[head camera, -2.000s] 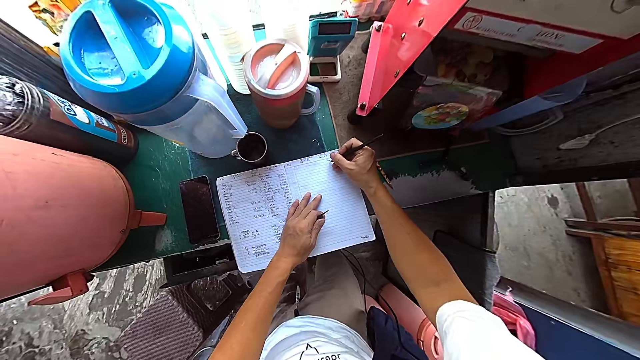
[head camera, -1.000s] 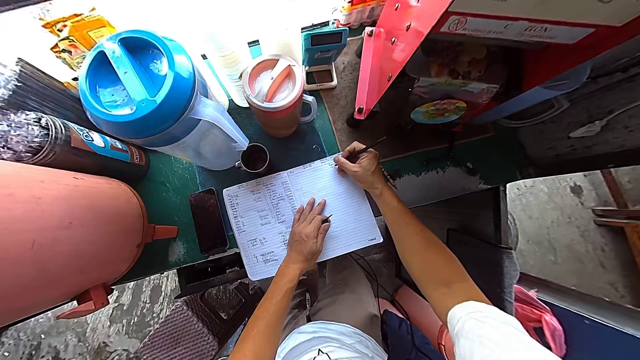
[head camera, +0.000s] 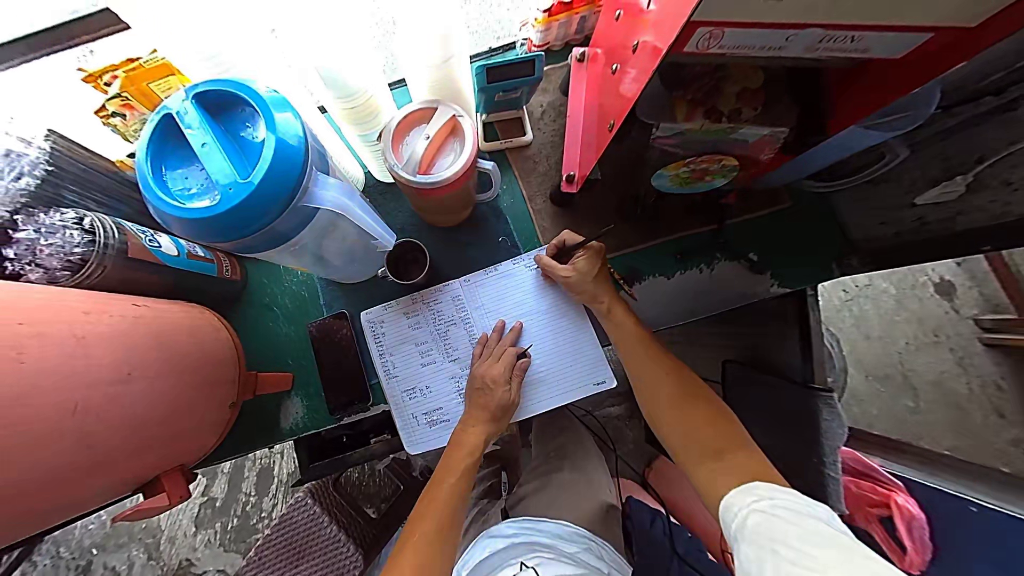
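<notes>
An open lined notebook (head camera: 560, 352) lies tilted on the green tabletop, its left page covered in handwriting and its right page written on only near the top. My right hand (head camera: 578, 268) grips a dark pen (head camera: 594, 238) at the top right of the right page. My left hand (head camera: 496, 376) rests across the middle of the notebook, with a small dark pointed thing (head camera: 525, 350) showing at its fingers; whether it is held cannot be told. A black smartphone (head camera: 340, 364) lies left of the notebook, and a small dark cup (head camera: 406, 261) stands just above it.
A large blue-lidded plastic pitcher (head camera: 224, 160), a smaller lidded pitcher (head camera: 436, 180) and stacked plastic cups (head camera: 356, 112) stand behind the notebook. A teal calculator-like device (head camera: 506, 88) is beside them. A pink rounded container (head camera: 112, 408) fills the left; a red metal frame (head camera: 616, 80) rises at the right.
</notes>
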